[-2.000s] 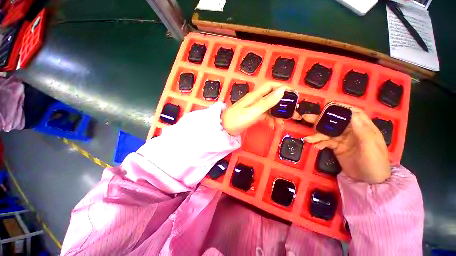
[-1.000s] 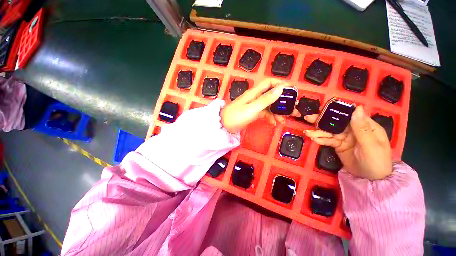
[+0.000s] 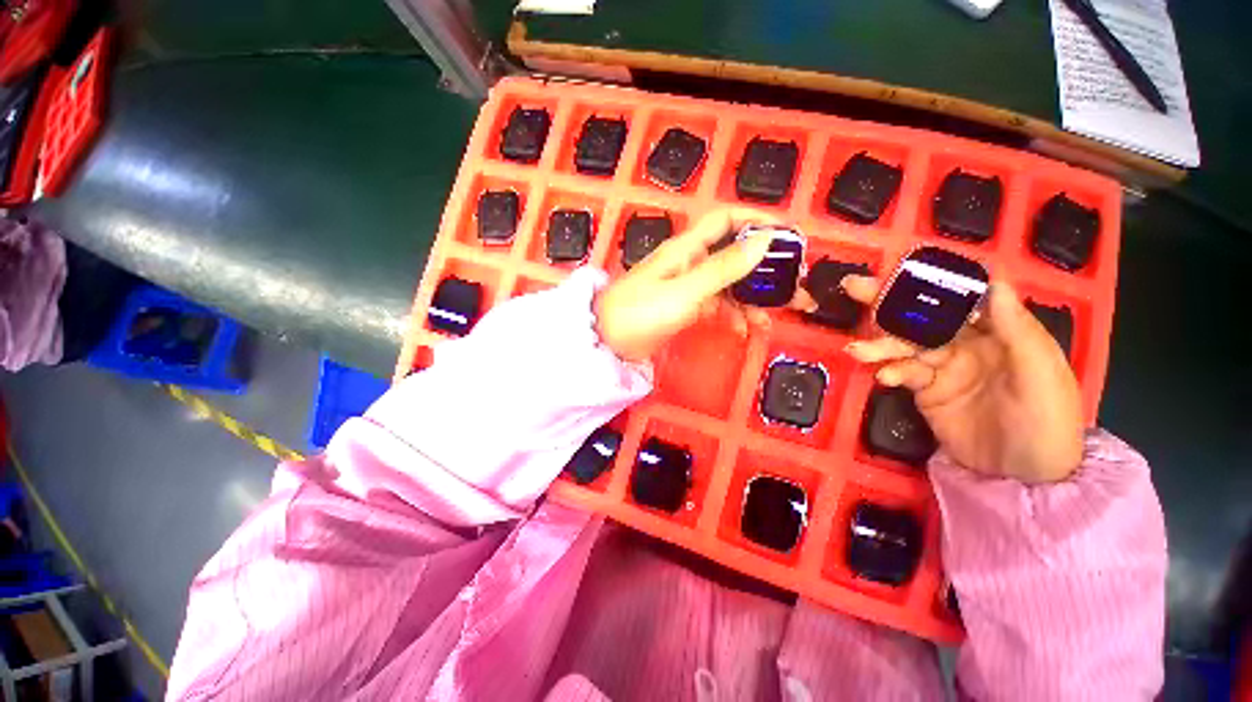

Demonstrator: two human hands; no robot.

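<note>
My left hand [image 3: 673, 291] holds a smartwatch [image 3: 769, 266] above the tray, display up and lit with white and blue text, fingers along its top edge. My right hand [image 3: 1009, 391] holds another smartwatch [image 3: 931, 296], display lit with a white band and blue text, thumb at its right edge. Both watches are strapless and black. The red turnover tray [image 3: 1087, 181] lies under both hands. Most of its pockets hold watches, back side up in the upper rows and glossy display up in the bottom row. An empty pocket [image 3: 700, 370] shows between my hands. My left sleeve hides some pockets.
A brown wooden-edged board [image 3: 851, 91] borders the tray's far side. Paper [image 3: 1119, 103] with a black pen [image 3: 1115, 52] lies at the upper right. A metal post [image 3: 442, 44] stands at the upper left. Blue crates [image 3: 172, 333] and another person's sleeve [image 3: 30, 291] are at the left.
The right-hand watch has tilted, and its display now shows a bright white band. The left-hand watch has shifted slightly left and up. The tray sits slightly left and higher in view.
</note>
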